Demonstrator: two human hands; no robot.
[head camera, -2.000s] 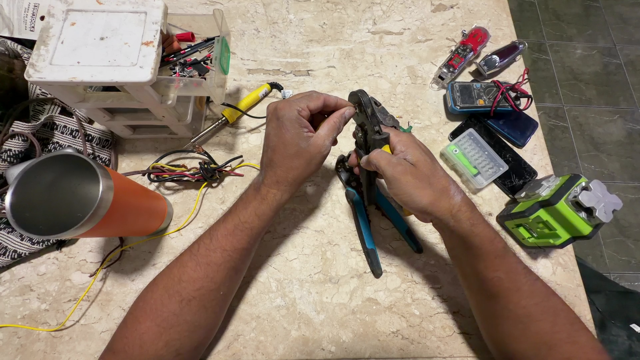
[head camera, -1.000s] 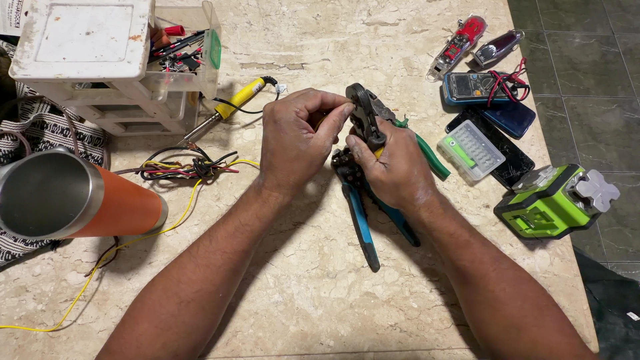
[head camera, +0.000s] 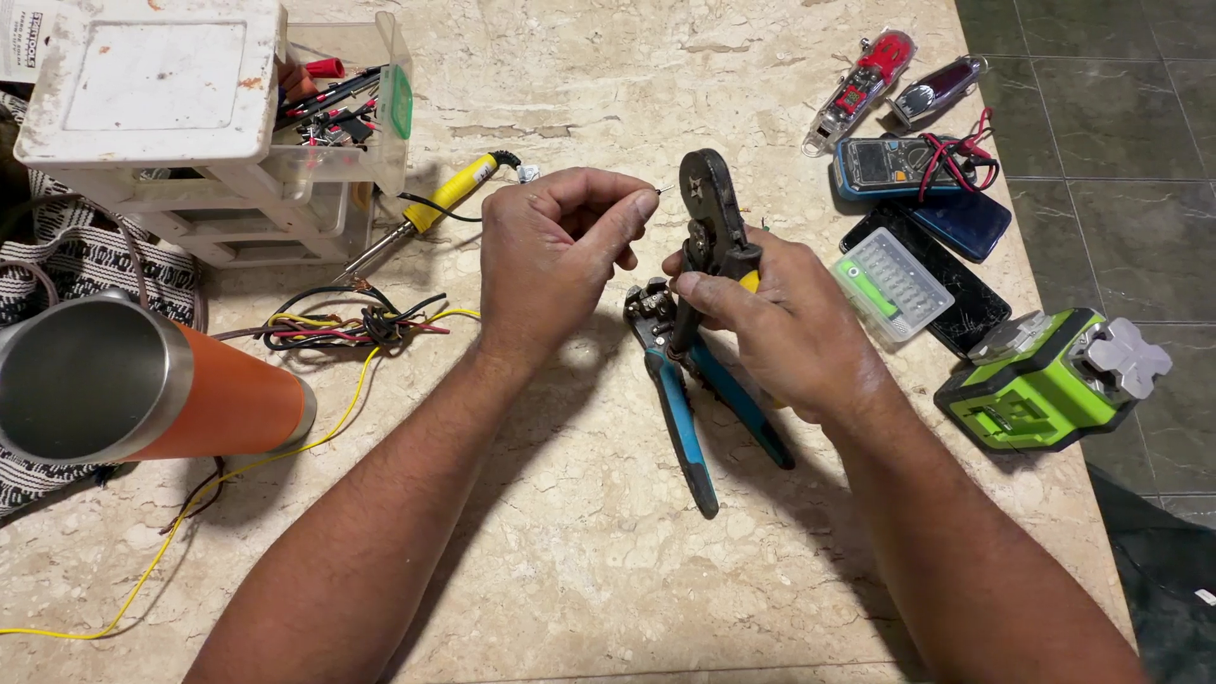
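Observation:
Between thumb and forefinger, my left hand (head camera: 565, 256) pinches a tiny dark piece with a thin metal tip (head camera: 664, 190), perhaps a wire end or ferrule. My right hand (head camera: 774, 313) grips a ferrule crimping tool (head camera: 708, 204), its black head upright and just right of the small piece, not touching it. Partly under my right hand, blue-handled wire strippers (head camera: 673, 399) lie on the stone tabletop. A yellow soldering iron (head camera: 456, 193) and a bundle of wires (head camera: 366, 323) lie to the left of my left hand.
At left stand an orange tumbler (head camera: 233, 394) and a plastic drawer unit (head camera: 161, 85) with an open drawer of small parts. At right lie a multimeter (head camera: 879, 166), hair clippers (head camera: 860, 90), a clear case (head camera: 893, 285), a cracked phone (head camera: 964, 294) and a green laser level (head camera: 1031, 380).
My hands have moved apart. The crimping tool's head, earlier against my left fingertips, now stands to their right, and the small metal tip shows.

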